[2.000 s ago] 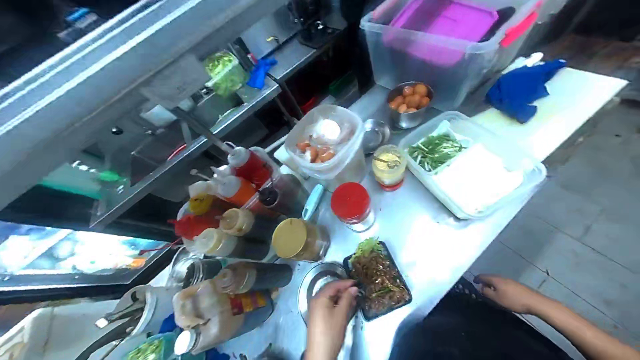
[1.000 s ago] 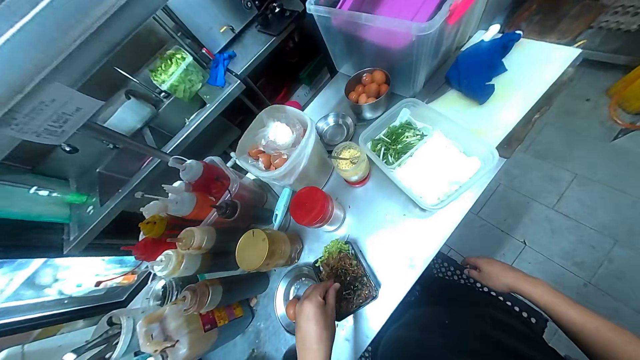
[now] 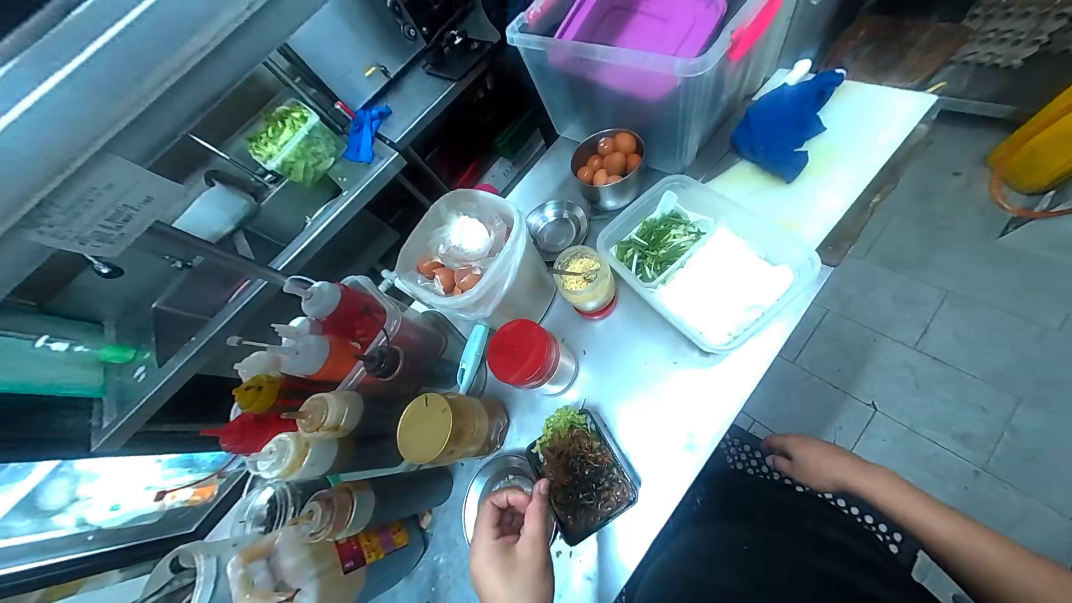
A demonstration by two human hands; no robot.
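Observation:
My left hand (image 3: 512, 544) is over the rim of a steel bowl (image 3: 474, 494), its fingers curled and its thumb tip at the left edge of a black tray (image 3: 630, 473). Whether anything is pinched between the fingertips is unclear. Dark shredded topping (image 3: 582, 477) fills most of the tray, with green lettuce (image 3: 563, 425) at its upper end. The hand covers much of the bowl. My right hand (image 3: 808, 461) rests loosely against the dotted edge of a black apron (image 3: 779, 536), with nothing visible in it. A red-lidded jar (image 3: 525, 353) stands above the tray.
Sauce bottles (image 3: 335, 335) and a gold-lidded jar (image 3: 444, 429) crowd the left. Behind are a lined tub of eggshells (image 3: 502, 285), a small jar with a spoon (image 3: 584, 285), a steel bowl of eggs (image 3: 611, 194), a plastic container of cut greens (image 3: 712, 268) and a blue cloth (image 3: 779, 126).
My left hand has drawn back from above the food to the tray's left edge, and its fingers are turned more upward. My right hand stays by the apron. The view has shifted.

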